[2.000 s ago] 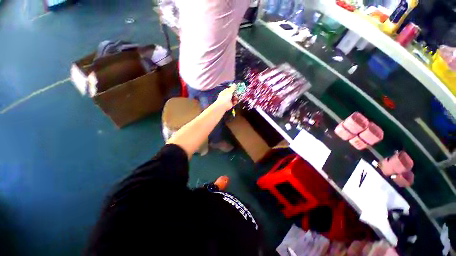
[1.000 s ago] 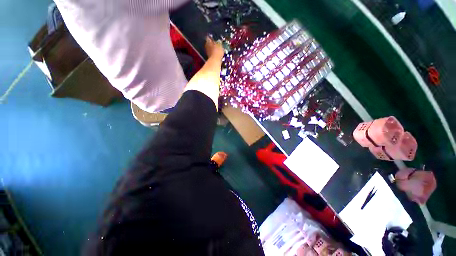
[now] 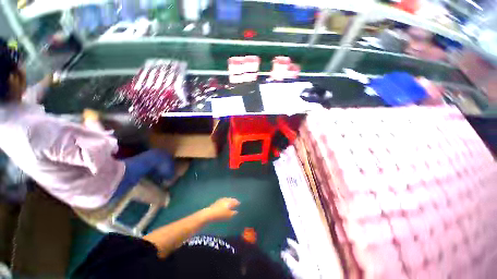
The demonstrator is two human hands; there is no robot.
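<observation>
My left hand (image 3: 223,208), bare and blurred, is low in front of my body over the floor. It looks empty with its fingers loosely out. A blurred white shape (image 3: 292,255), which looks like my gloved right hand, is at the lower edge beside the stack; its fingers and any hold are unclear. Pink housings (image 3: 392,180) lie in rows on a large layered stack at the right. A battery tray (image 3: 161,82) with white-and-silver rows and red wires is on the dark bench. Small groups of pink housings (image 3: 243,68) stand farther along it.
A person (image 3: 65,158) sits on a stool at the left, at the bench. A red stool (image 3: 249,143) and an open cardboard box (image 3: 191,144) are under the bench edge. White sheets (image 3: 286,97) and a blue tray (image 3: 399,89) lie on the bench. A green conveyor runs behind.
My left hand has drawn back from beside the battery tray to low before my body. The view has swung right, bringing in the large pink stack and the blue tray.
</observation>
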